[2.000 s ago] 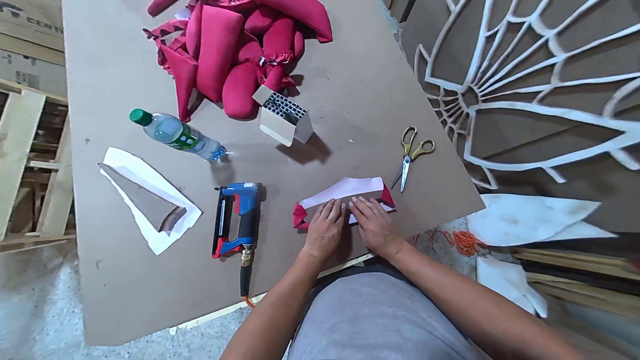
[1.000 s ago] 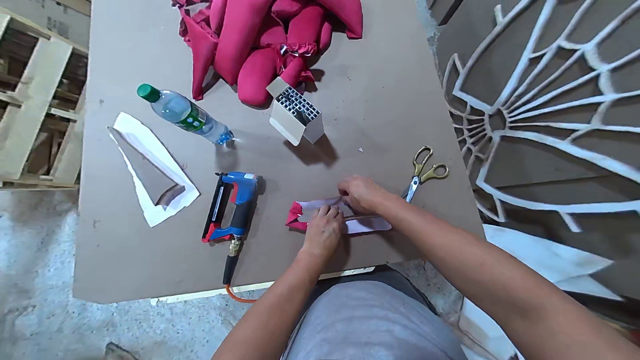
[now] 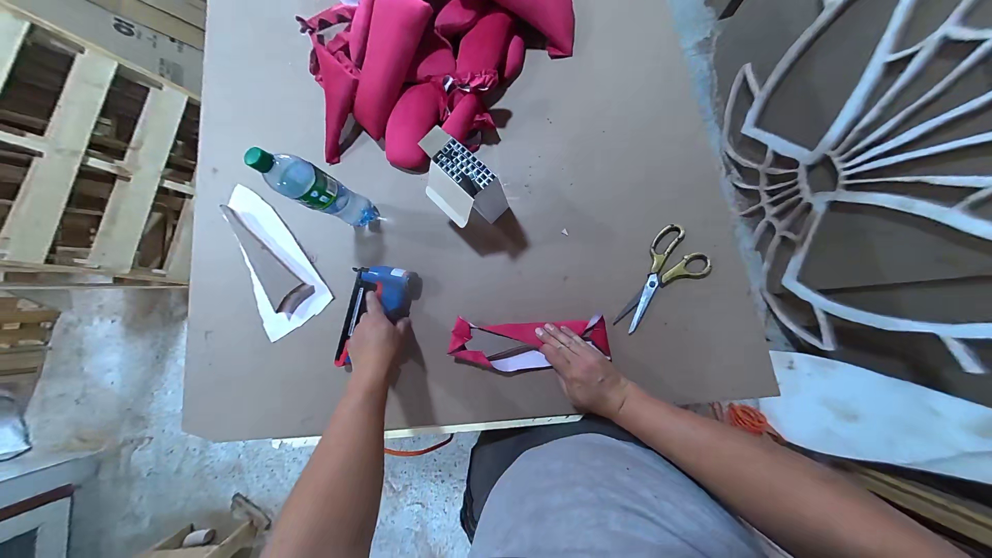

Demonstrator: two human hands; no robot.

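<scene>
My left hand [image 3: 377, 337] lies over the handle of a blue, black and red pneumatic stapler [image 3: 390, 288], one finger stretched along its body; whether the fingers have closed around the handle is hidden. Under the spread fingers of my right hand [image 3: 577, 364], a piece wrapped in red fabric [image 3: 508, 332] is pressed flat on the brown tabletop. Its red edges are folded inward, and a white strip shows along the near side. Scissors with yellow handles [image 3: 656, 271] rest partly opened to the right of this piece.
Stuffed red fabric pieces [image 3: 411, 70] are heaped at the table's far side. Nearer stand an open box of staples [image 3: 469, 182] and a lying water bottle [image 3: 314, 186]. A white sheet with a grey cut piece [image 3: 267, 263] is at left. A web-patterned white frame [image 3: 860, 186] stands beyond the right edge.
My left hand has left the red fabric piece and moved left onto the stapler. The piece's far red edge is now folded over, with my right hand flat on it.
</scene>
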